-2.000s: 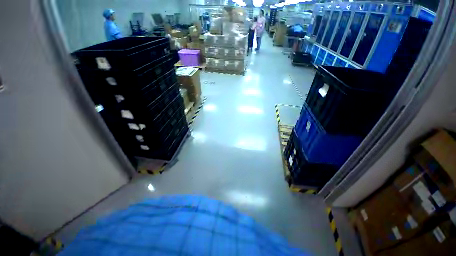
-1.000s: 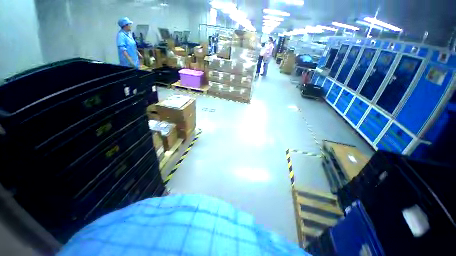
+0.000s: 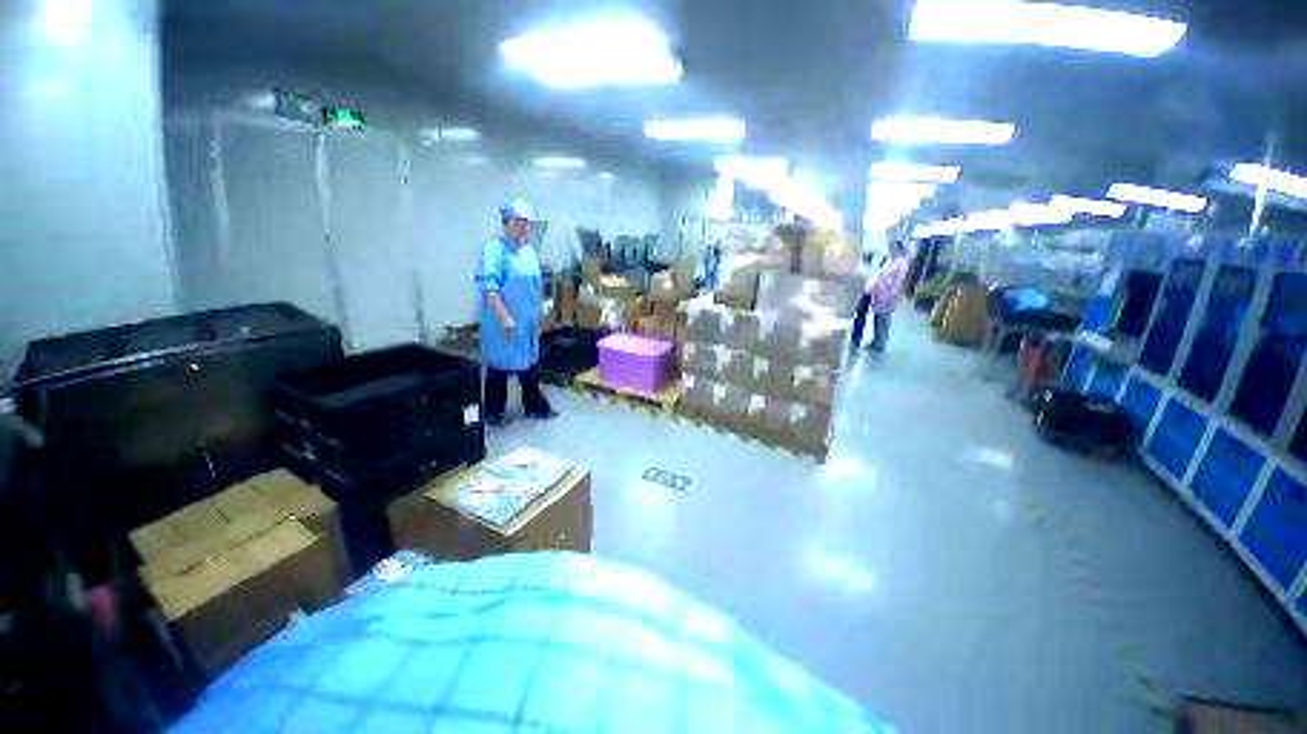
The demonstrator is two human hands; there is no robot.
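Note:
Neither of my hands is in the picture; only my blue checked smock shows at the bottom. Nearest on the left are brown cardboard cartons: a closed carton [image 3: 237, 552] and another carton [image 3: 552, 519] with a printed sheet [image 3: 513, 485] on top. Behind them stand stacked black turnover crates [image 3: 380, 394], the top one open upward. A larger black crate stack [image 3: 158, 416] stands at the far left, dark and partly blurred.
A person in a blue smock and cap [image 3: 510, 308] stands beyond the crates. A lilac lidded bin [image 3: 635, 363] sits on a wooden pallet by tall stacked cartons [image 3: 760, 373]. Another person in pink [image 3: 887, 294] is further back. Blue-framed cabinets [image 3: 1190, 373] line the right.
My view has moved forward through the doorway and tilted up. The tall left crate stack and right-hand crates have passed out of view; the cartons, bin and people appear nearer.

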